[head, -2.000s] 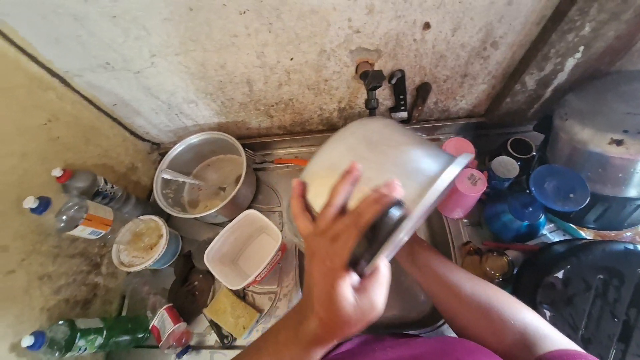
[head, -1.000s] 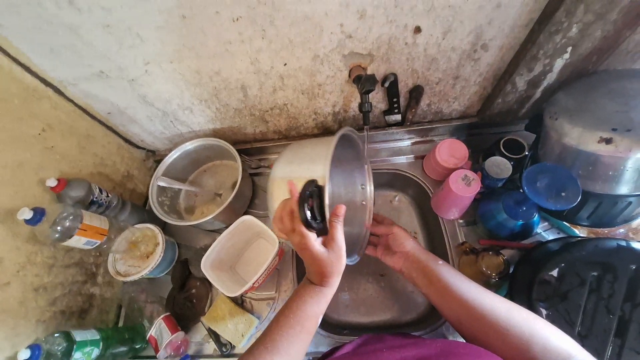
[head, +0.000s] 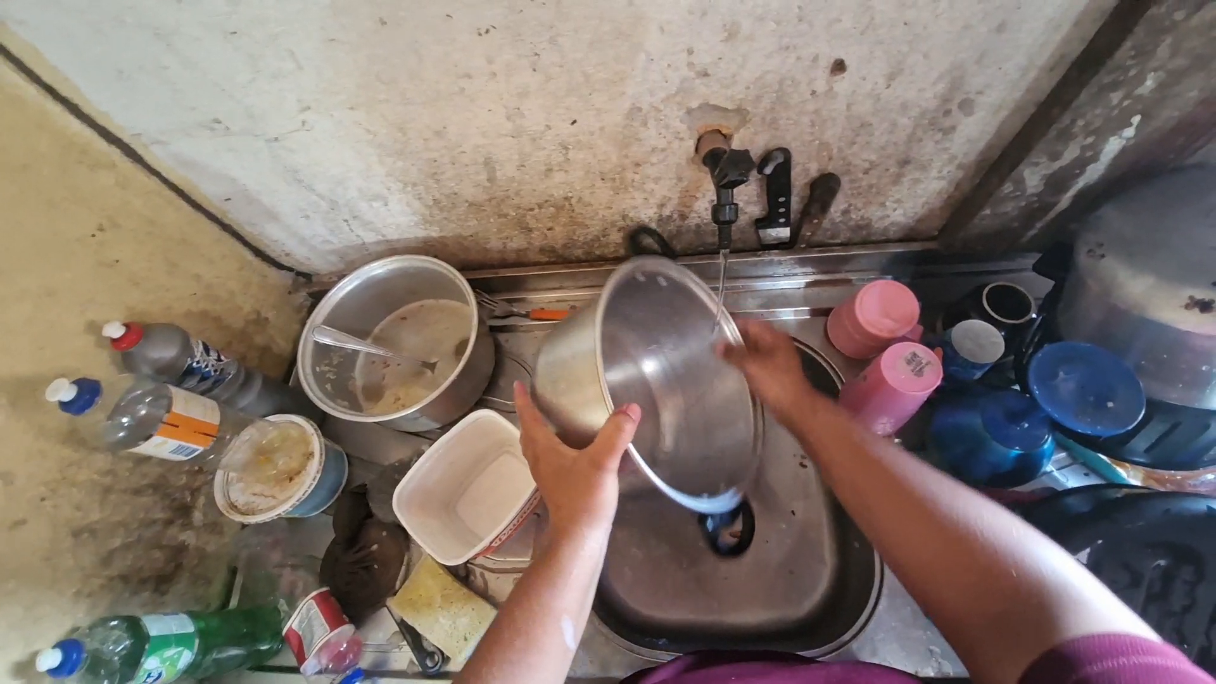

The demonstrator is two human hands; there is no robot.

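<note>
A metal cooking pot (head: 679, 380) is tilted over the stainless steel sink (head: 741, 608), its mouth toward the right. My left hand (head: 575, 456) grips its near left side, thumb at the rim and fingers against the outer wall. At the pot's upper right rim is my right hand (head: 769, 366), slightly blurred; whether it grips the rim or only touches it I cannot tell. A thin stream of water falls from the black tap (head: 727, 190) beside the right hand, at the pot's rim. One black pot handle (head: 727, 529) shows below the rim.
Left of the sink are a dirty pot (head: 397, 342) with a spoon, a white plastic tub (head: 465, 484), a yellow sponge (head: 442, 608) and several bottles (head: 214, 646). Pink cups (head: 891, 380), blue cups and a large metal pot (head: 1140, 275) stand right. Two knives (head: 776, 204) lean against the wall.
The pot has turned, so its open inside now shows and its black handle sits low over the sink. My right hand has risen from lower in the sink to the upper rim.
</note>
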